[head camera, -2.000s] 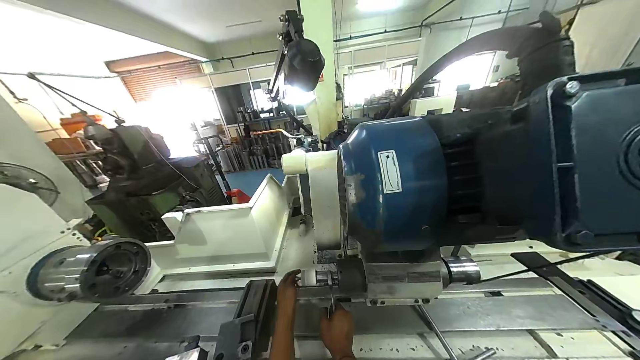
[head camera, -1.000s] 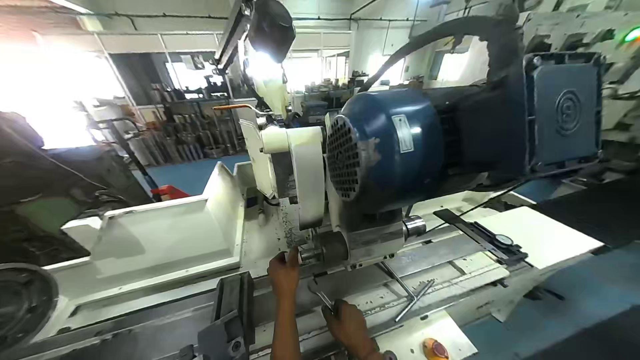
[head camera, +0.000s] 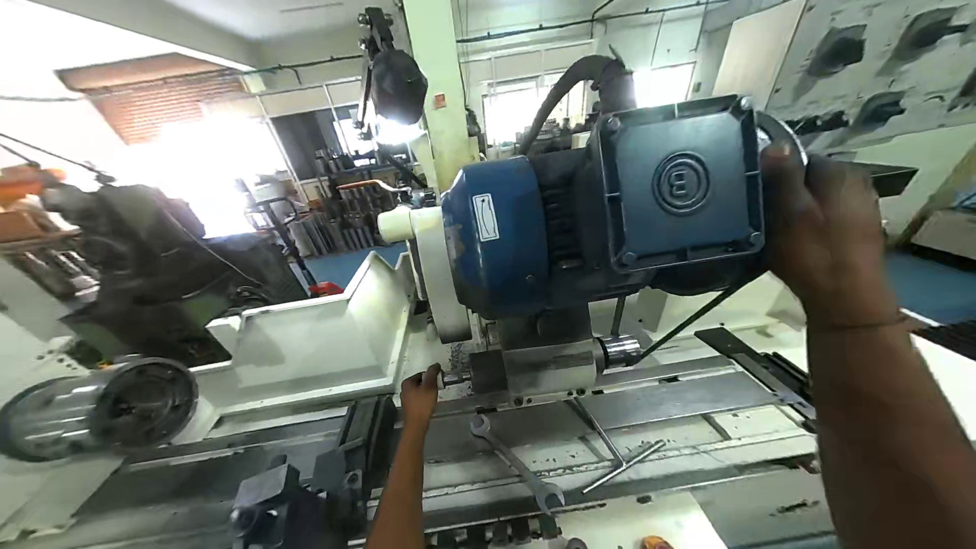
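My left hand (head camera: 419, 393) has its fingers closed around the end of a metal spindle (head camera: 455, 377), left of the grinding head's steel block (head camera: 550, 368). Above that block sits a blue electric motor (head camera: 499, 236) with a square terminal box cover (head camera: 681, 183). My right hand (head camera: 820, 221) rests against the motor's right end, beside a round pulley rim (head camera: 785, 133); its fingertips are partly hidden. A drive belt (head camera: 690, 324) runs down to a small steel pulley (head camera: 621, 351). A double open-ended wrench (head camera: 518, 461) lies on the machine table below, beside a T-handle hex key (head camera: 625, 465).
A lathe-like chuck (head camera: 141, 404) stands at the left. A dark tool block (head camera: 286, 496) is fixed near the front. A dial caliper-like tool (head camera: 751, 366) lies on the right. A work lamp (head camera: 396, 88) hangs behind, and a cream metal guard (head camera: 328, 343) stands behind the table.
My right hand has left the wrench, which now lies on the table, and has moved up to the motor's right end. My left hand stays at the spindle.
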